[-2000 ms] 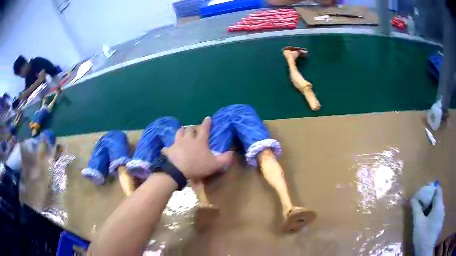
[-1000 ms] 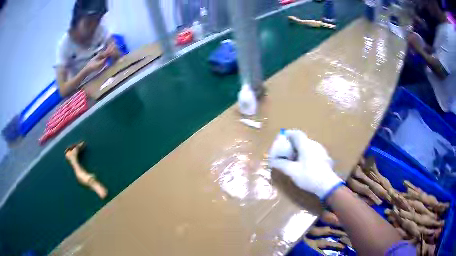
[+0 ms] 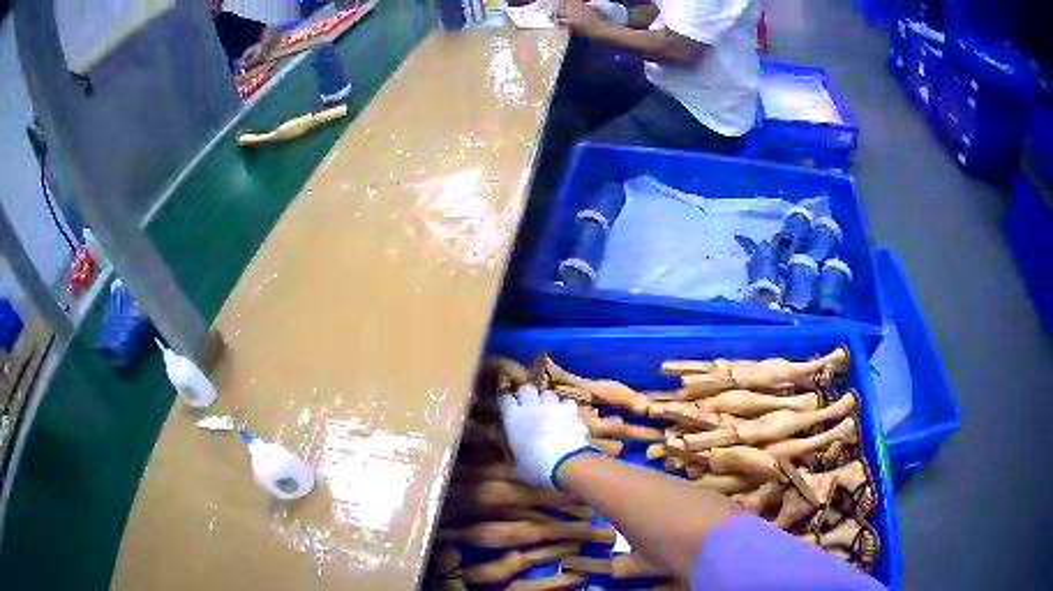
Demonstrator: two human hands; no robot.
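Note:
My right hand [image 3: 540, 434], in a white knit glove with a blue edge, reaches into the blue crate of legs [image 3: 693, 339]. Its fingers are at a brown sandalled foot [image 3: 508, 376] on the crate's left side; whether they grip it I cannot tell. Many tan legs [image 3: 751, 402] with brown sandals lie in this crate, mostly lengthwise from left to right. My left hand is not in view. A white glue bottle with a blue tip [image 3: 281, 468] lies on the brown bench, left of the crate.
A second white bottle [image 3: 187, 379] stands by the metal post [image 3: 127, 231], near a small white piece [image 3: 215, 424]. Behind the leg crate, another crate [image 3: 704, 170] holds blue trouser pieces. A leg [image 3: 292, 127] lies on the green belt. A seated person [image 3: 704, 58] is beyond.
The view has swung right. My right hand has let go of the blue-tipped bottle, now on the bench, and moved into the leg crate. My left hand has left the picture.

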